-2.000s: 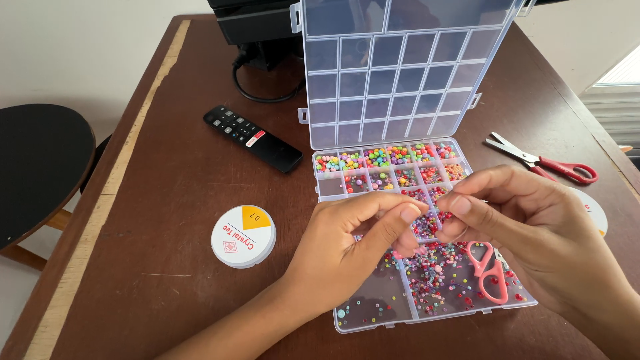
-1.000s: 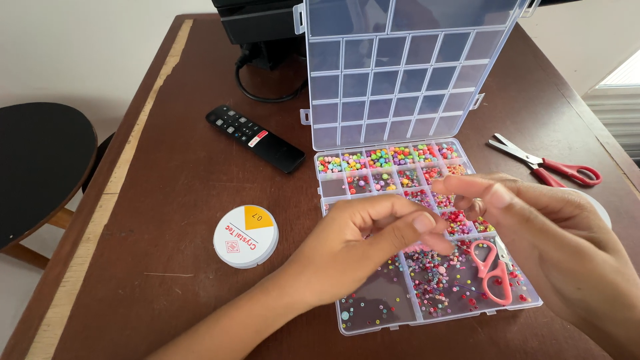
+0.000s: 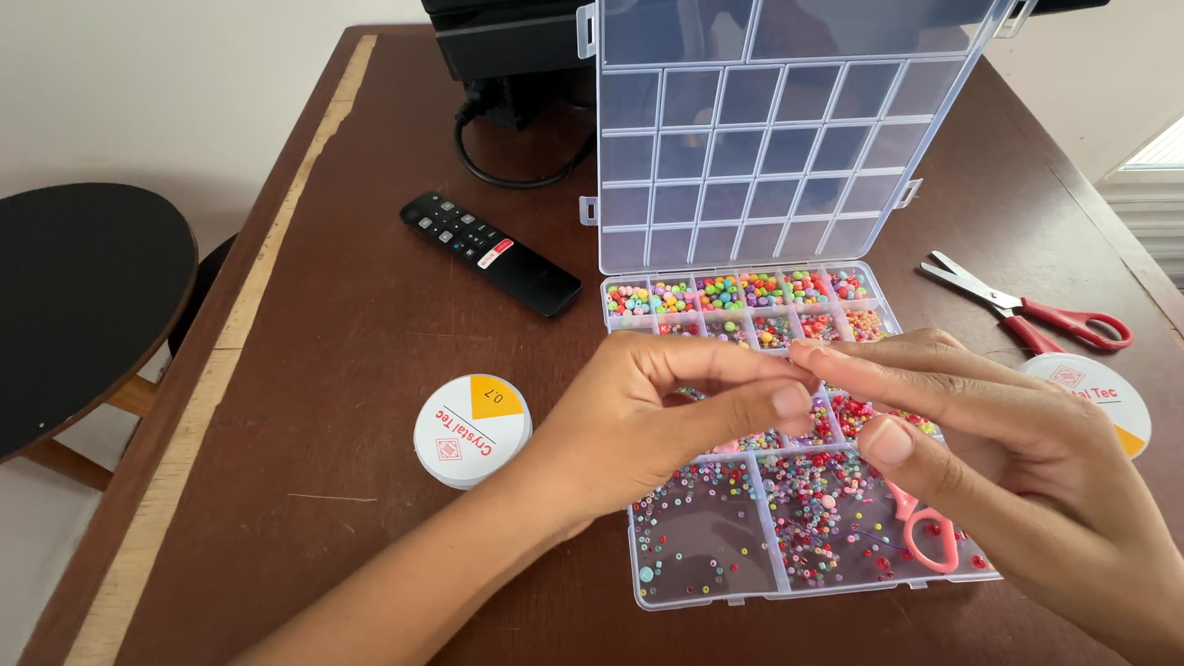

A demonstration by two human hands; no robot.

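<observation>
Over the middle of a clear plastic bead organizer (image 3: 770, 527), its lid (image 3: 721, 153) raised, my two hands meet at the fingertips. My left hand (image 3: 675, 416) has thumb and index finger pinched together; whatever lies between them is too small to make out. My right hand (image 3: 999, 444) has its index fingertip near the left fingertips and its thumb held apart, with nothing visible between. Colourful beads (image 3: 721, 293) fill the small upper compartments, and tiny seed beads (image 3: 805, 518) lie scattered in the large lower ones. Pink-handled scissors (image 3: 930, 541) rest in the lower right compartment, partly behind my right hand.
Left of the organizer are a white spool (image 3: 472, 430) and a black remote control (image 3: 490, 252). Red-handled scissors (image 3: 1027, 301) and a second white spool (image 3: 1096, 398) lie right. A black device with a cable (image 3: 518, 176) stands behind; a round black stool (image 3: 88, 305) is beside the table (image 3: 324, 370).
My right thumb and index finger, close together two seconds ago, are now spread apart. My left hand keeps its pinch over the organizer.
</observation>
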